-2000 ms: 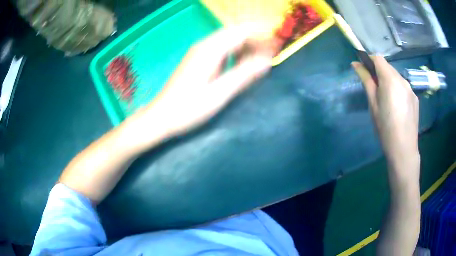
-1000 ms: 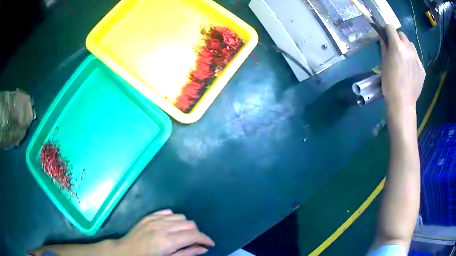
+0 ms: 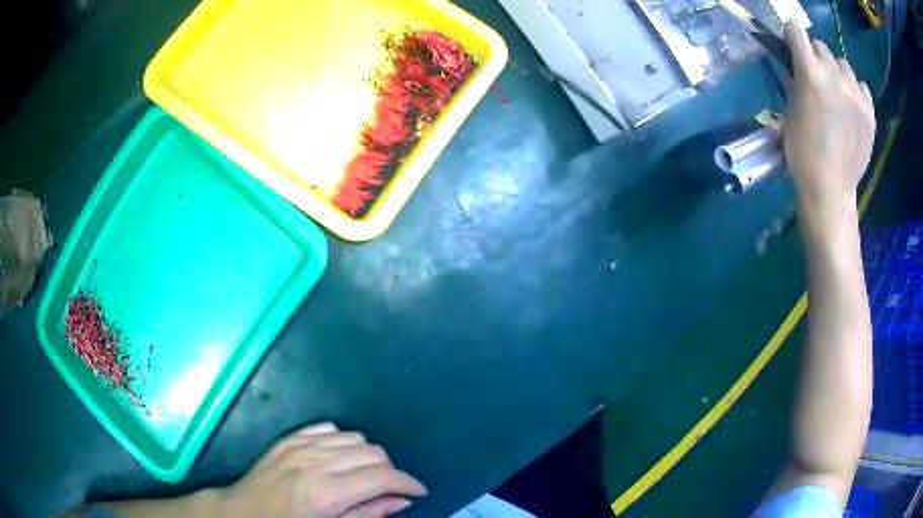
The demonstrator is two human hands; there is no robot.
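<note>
My right hand (image 3: 828, 116) is closed around the long-nose pliers (image 3: 774, 46) at the upper right. The pliers' pale tip reaches over the grey-white metal box (image 3: 607, 51); whether a wire is in it is too small to tell. My left hand (image 3: 329, 476) rests at the bench's near edge, palm down, fingers together and slightly bent, with nothing visible in it. The yellow tray (image 3: 253, 147) holds a dense pile of red and black lead wires (image 3: 395, 121). The green tray (image 3: 253, 349) holds a smaller pile (image 3: 98, 344) at its left end.
Two short metal tubes (image 3: 747, 159) lie beside my right wrist. A brownish wrapped bundle (image 3: 20, 248) is at the left edge. Beyond the bench edge are a yellow floor line (image 3: 714, 410) and blue crates (image 3: 893, 334). A thin cable runs at the top right.
Since two seconds ago, my left hand has left the trays for the near edge, and my right hand has brought the pliers from the yellow tray's corner over the metal box. The view has shifted.
</note>
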